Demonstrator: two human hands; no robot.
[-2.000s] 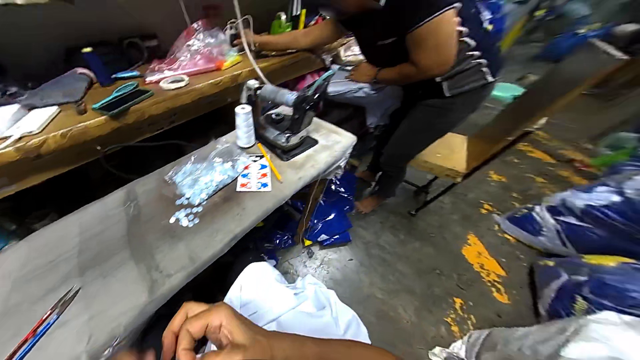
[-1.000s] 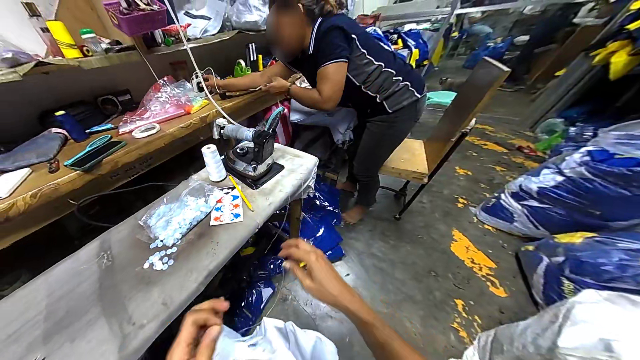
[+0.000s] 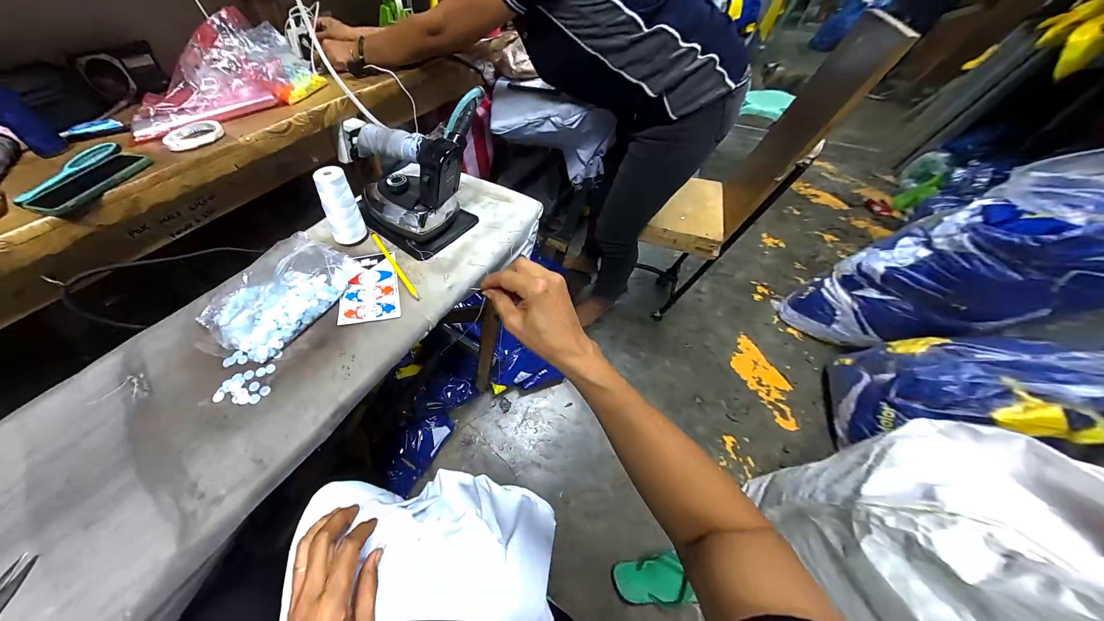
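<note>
White cloth (image 3: 457, 552) lies across my lap at the bottom, and my left hand (image 3: 332, 565) rests on it with fingers spread. My right hand (image 3: 535, 306) is raised by the padded table's near edge, thumb and forefinger pinched on a fine strand, perhaps a needle and thread, too thin to make out fully. On the padded table (image 3: 181, 457) are a plastic bag of pale blue buttons (image 3: 280, 302), loose buttons (image 3: 244, 385), a printed card (image 3: 371, 291), a yellow pencil (image 3: 395, 266), a white thread cone (image 3: 340, 205) and an electric iron (image 3: 414, 185) on a black pad.
A co-worker (image 3: 638, 60) stands beyond the table, next to a wooden chair (image 3: 690, 216). A wooden shelf (image 3: 241, 142) runs behind, holding a tape roll (image 3: 193, 135). Wrapped blue bundles (image 3: 957, 267) and a white sack (image 3: 940, 517) flank the right side. A green slipper (image 3: 651, 580) lies on the floor.
My hands were close together over the cloth; my right hand has moved up and away towards the table edge. My left hand now lies flat on the cloth.
</note>
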